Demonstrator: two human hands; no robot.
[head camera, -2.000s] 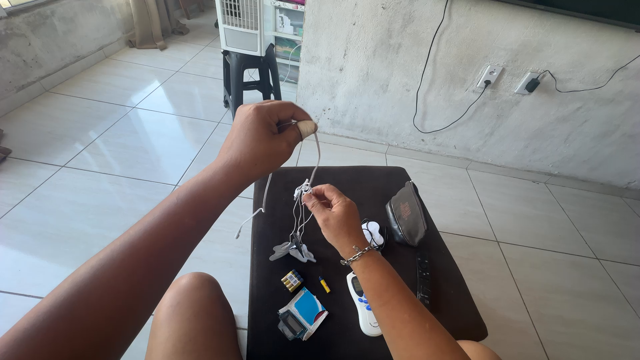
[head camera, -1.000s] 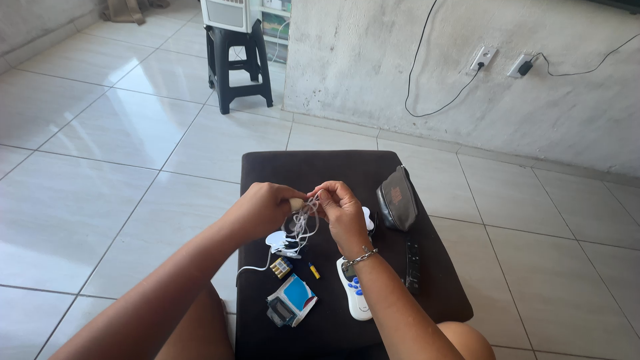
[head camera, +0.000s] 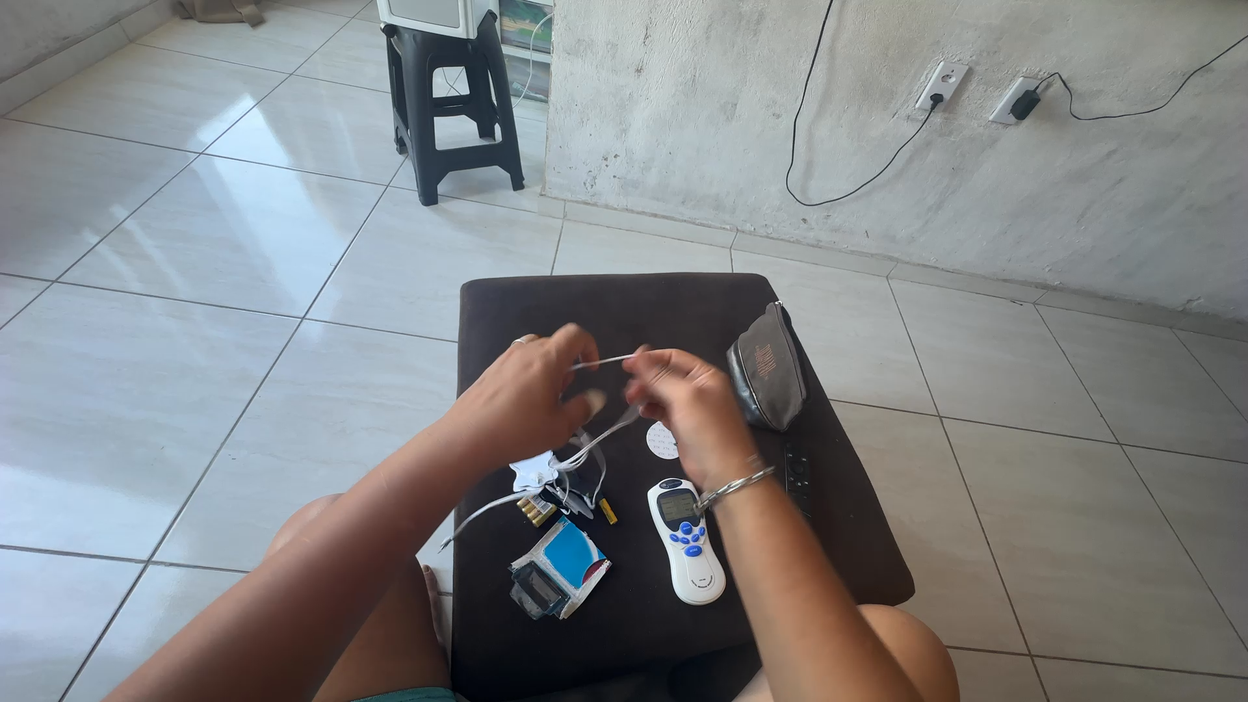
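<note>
My left hand (head camera: 531, 395) and my right hand (head camera: 687, 395) are over a dark padded ottoman (head camera: 604, 302), with a thin white cable (head camera: 606, 362) stretched between their fingertips. More strands of the white cable bundle (head camera: 583, 453) hang below the hands onto white and grey electrode pads (head camera: 534, 472). A white handheld device (head camera: 687, 546) with a small screen and blue buttons lies below my right wrist. Beside the bundle are gold-coloured batteries (head camera: 536, 510) and a yellow battery (head camera: 608, 511). Nearer me lies a blue and white packet (head camera: 570, 558) with a dark clip-like piece (head camera: 537, 590). A round white pad (head camera: 662, 441) lies near my right hand.
A grey zippered pouch (head camera: 767, 369) stands at the ottoman's right edge, with a black remote control (head camera: 797, 473) nearer me. Farther off, a black plastic stool (head camera: 453, 107) holds a white appliance. Black cords run to wall outlets (head camera: 942, 86). Tiled floor surrounds the ottoman.
My left hand, raised two seconds ago, has come down beside my right hand. The cable bundle hangs lower, and a length of cable is now stretched between the hands.
</note>
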